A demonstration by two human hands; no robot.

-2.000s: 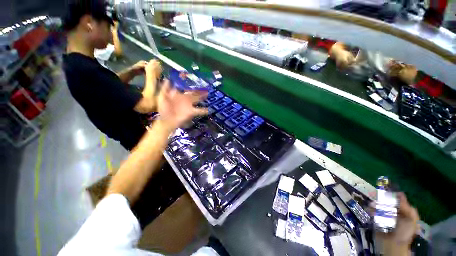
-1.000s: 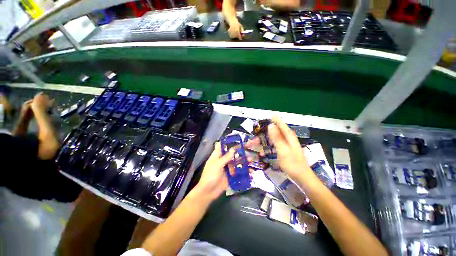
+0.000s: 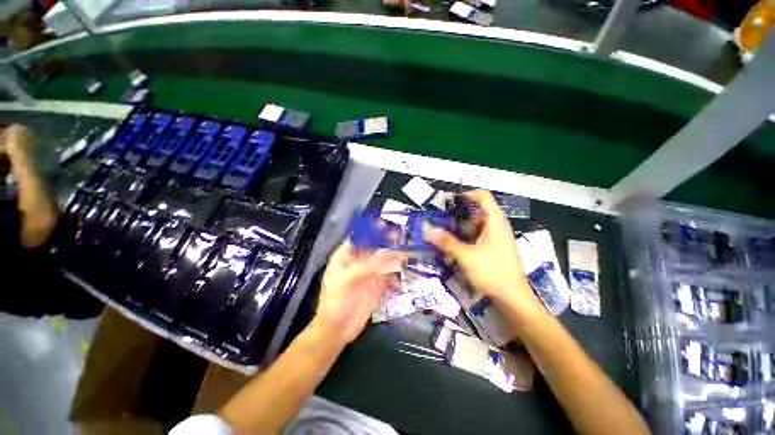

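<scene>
A blue phone housing is held nearly level above the pile of boards, slightly blurred. My left hand holds its left end from below. My right hand is at its right end, with fingers on it and around a small dark part whose details are hidden. Mainboards with pale screens lie in a loose pile under and beside my hands. One board lies apart at the right of the pile.
A black blister tray with a row of blue housings is on the left. A clear blister tray with small parts is on the right. Behind is the green belt with phone units. Another person's arm is far left.
The blue housing has turned from upright to nearly level, and my right hand has come onto it. The view has shifted, so the trays and belt sit differently in the picture.
</scene>
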